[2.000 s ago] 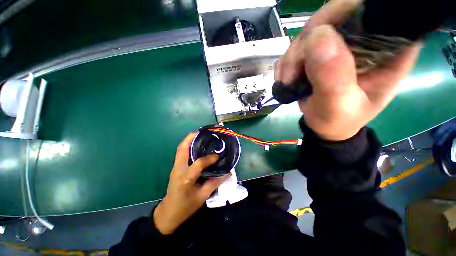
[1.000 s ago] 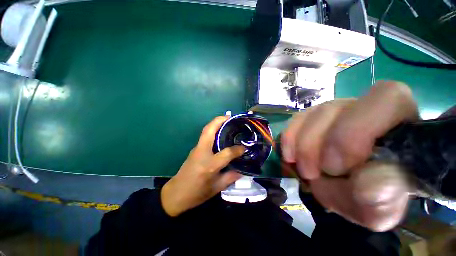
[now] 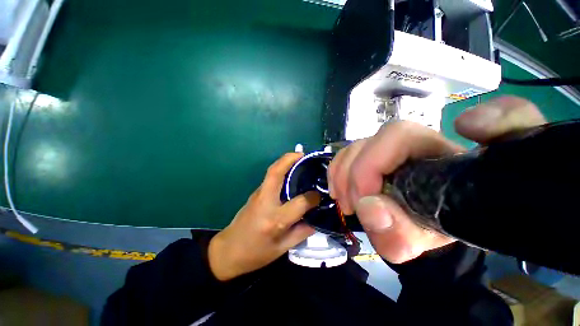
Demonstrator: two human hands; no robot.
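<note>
The white camera housing (image 3: 290, 180) with a black inner part (image 3: 308, 170) is at the bench's near edge, open end up, its white round base (image 3: 317, 253) toward me. My left hand (image 3: 264, 213) grips the housing from the left, with a finger on the inner part. My right hand (image 3: 400, 184) holds the thick black electric screwdriver (image 3: 509, 191) slanting in from the right. Its tip is hidden behind my fingers over the housing's right side. Red-orange wires (image 3: 344, 223) hang over the housing's lower right rim.
The white-and-black screw feeder (image 3: 439, 67) stands just beyond the housing. A white camera unit (image 3: 19, 51) is cut off at the upper left, with a white cable (image 3: 9, 159) hanging over the green bench (image 3: 172, 127). A brown cardboard box (image 3: 540, 302) is at the lower right.
My right hand has brought the screwdriver from beside the feeder down over the housing. The wires have swung from the right to the lower right side. The view has shifted, placing the feeder further right.
</note>
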